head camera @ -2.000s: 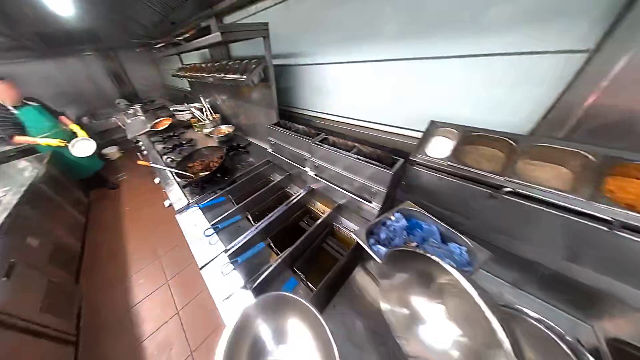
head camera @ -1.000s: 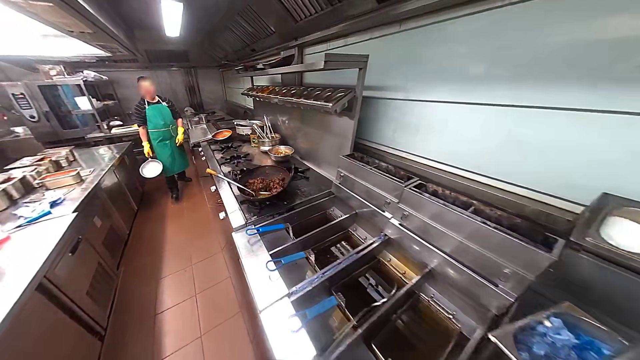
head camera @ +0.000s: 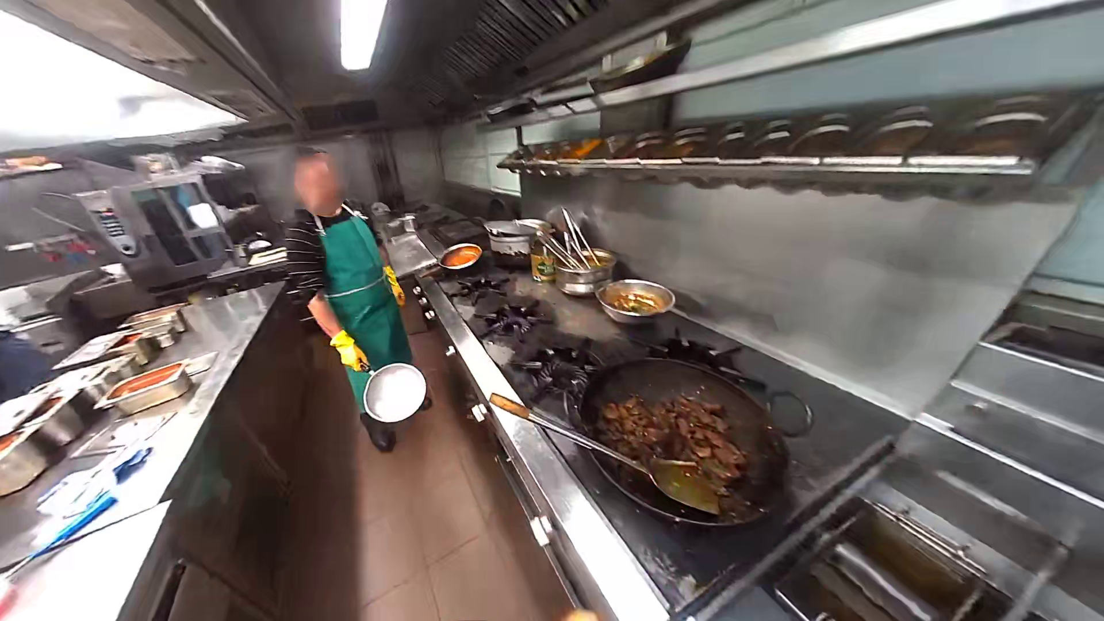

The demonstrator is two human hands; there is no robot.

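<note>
Neither my left hand nor my right hand can be made out; a small tan patch at the bottom edge is too cut off to name. Nearest in view is a black wok (head camera: 604, 405) on the range, holding browned pieces of meat (head camera: 681, 431). A metal cooking spatula (head camera: 686, 485) lies in it, its wooden-ended handle (head camera: 511, 405) reaching over the range's front edge. Behind the wok stand a metal bowl of food (head camera: 636, 302) and a metal pot with several utensils (head camera: 586, 274). A shallow pan of orange-red food (head camera: 461, 256) sits farther along.
A co-worker in a green apron (head camera: 366, 289) and yellow gloves stands in the aisle, holding a round white-looking pan (head camera: 395, 393). A steel counter (head camera: 233, 323) with food containers runs along the left. Deep fryers (head camera: 897, 552) are at lower right, and a shelf of containers (head camera: 776, 164) hangs above the range.
The view has moved forward along the range and turned left. The wok and co-worker appear nearer; the blue-handled fryer baskets and the tray of blue items have left view.
</note>
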